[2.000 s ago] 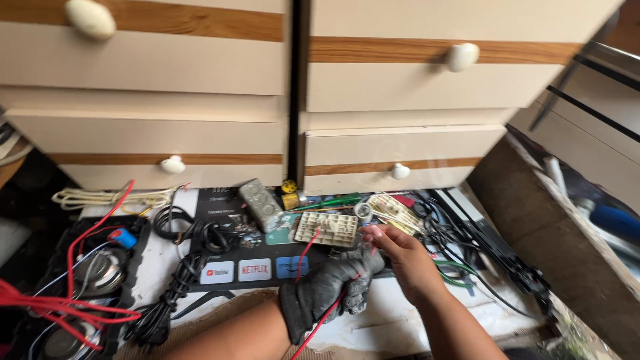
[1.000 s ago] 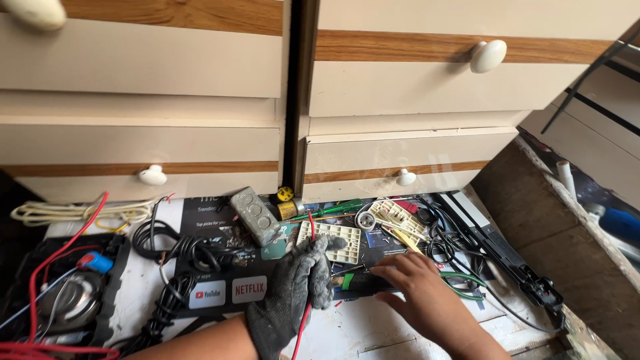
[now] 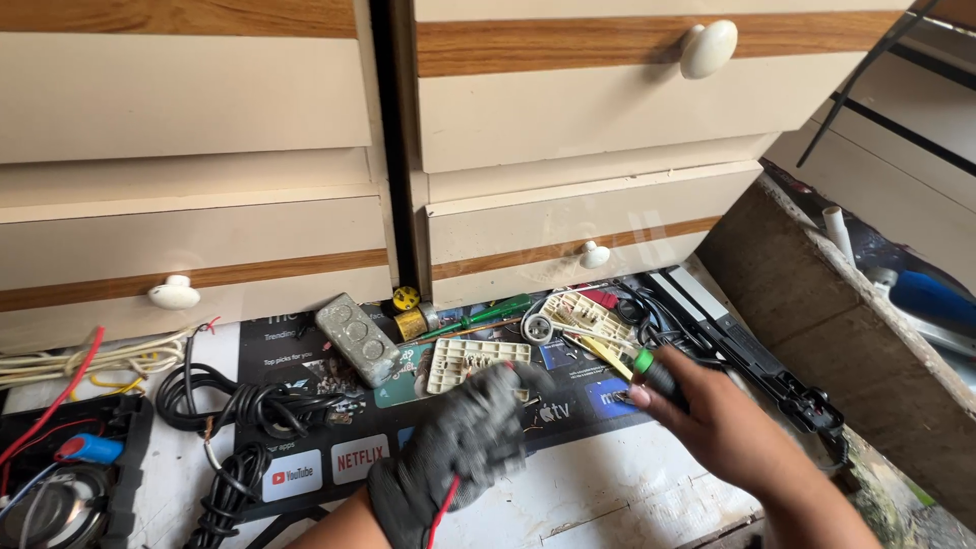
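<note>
In a worn grey-black glove, my left hand (image 3: 465, 435) is closed around a red wire (image 3: 444, 507), whose length runs down out of view. My bare right hand (image 3: 698, 415) grips a black handle with a green end (image 3: 644, 361), a screwdriver by its look; its shaft cannot be made out. Just behind the glove lies a cream plastic grid-backed plate (image 3: 476, 354), partly covered by the fingers. A second cream plastic plate (image 3: 587, 316) rests farther right, near a round white part (image 3: 536, 329). A green screwdriver (image 3: 496, 309) lies behind them.
Cream drawers (image 3: 595, 229) with white knobs stand close behind. A grey metal utility box (image 3: 357, 339) and coiled black cable (image 3: 244, 400) lie left of centre. At far left is a black speaker housing (image 3: 126, 457) with a blue capacitor. A rough wooden board (image 3: 854, 305) borders the right side.
Two seconds ago both hands were together at the red wire. The right hand has since reached the dark green-ended tool on the surface and moved right with it.
</note>
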